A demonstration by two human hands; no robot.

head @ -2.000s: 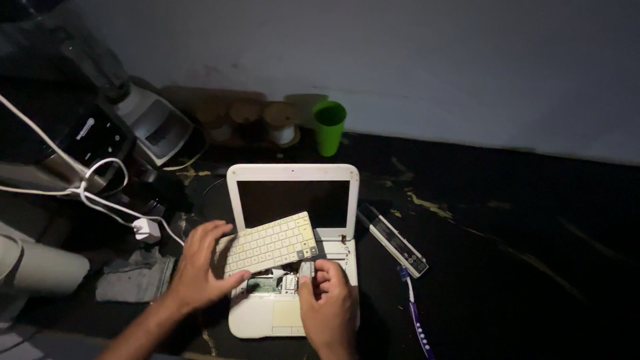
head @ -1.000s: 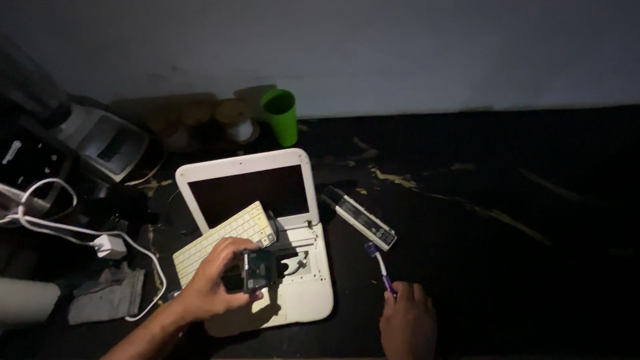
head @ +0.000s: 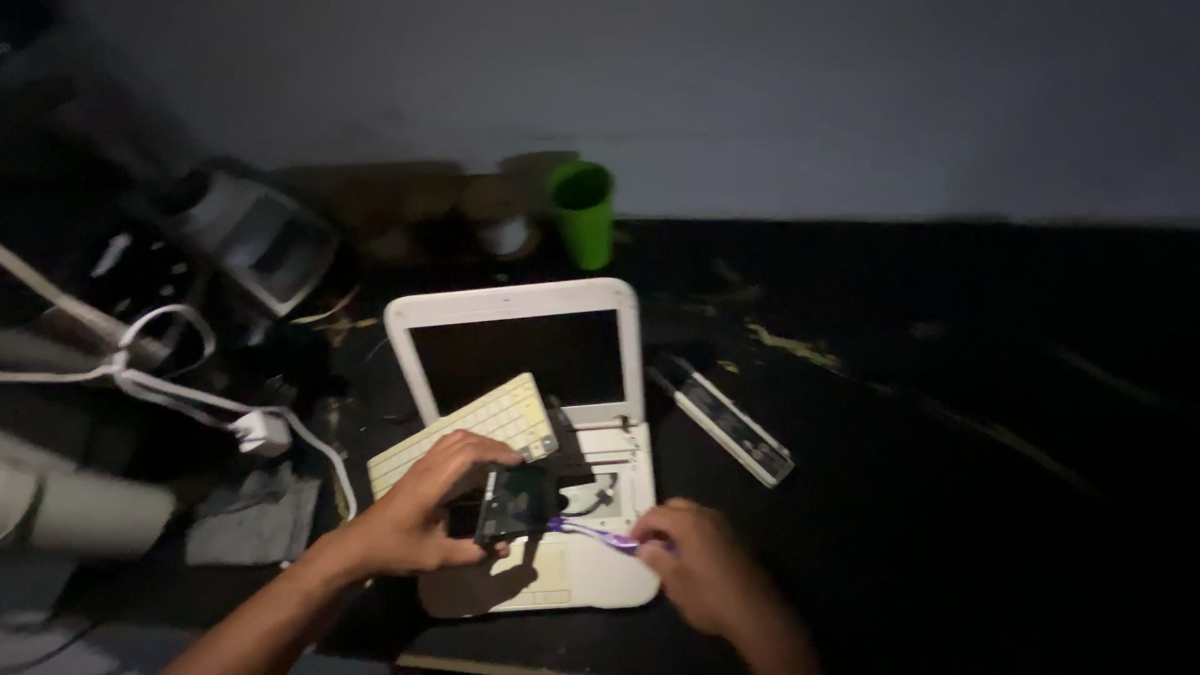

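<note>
My left hand [head: 427,511] grips a dark rectangular drive-like part [head: 516,503] by its edges, above the palm rest of a small white laptop [head: 614,572]. In my right hand [head: 694,558] is a purple and white toothbrush [head: 600,534], its head at the right edge of the dark part; whether they touch I cannot tell. The laptop's lid stands up with a black screen [head: 525,361]. Its keyboard [head: 478,422] is lifted out and lies tilted across the left side, partly behind my left hand. An opened bay [head: 595,497] shows a cable inside.
A laptop battery pack [head: 731,422] lies right of the laptop on the dark countertop [head: 900,487]. Behind stands a green cup [head: 586,216]. At left are a white plug [head: 262,432] with cables, a grey cloth [head: 253,520] and a blender base [head: 258,239].
The toothbrush, earlier lying right of the laptop, has been picked up by my right hand and moved left to the dark part. Two seconds ago my left hand was on the keyboard.
</note>
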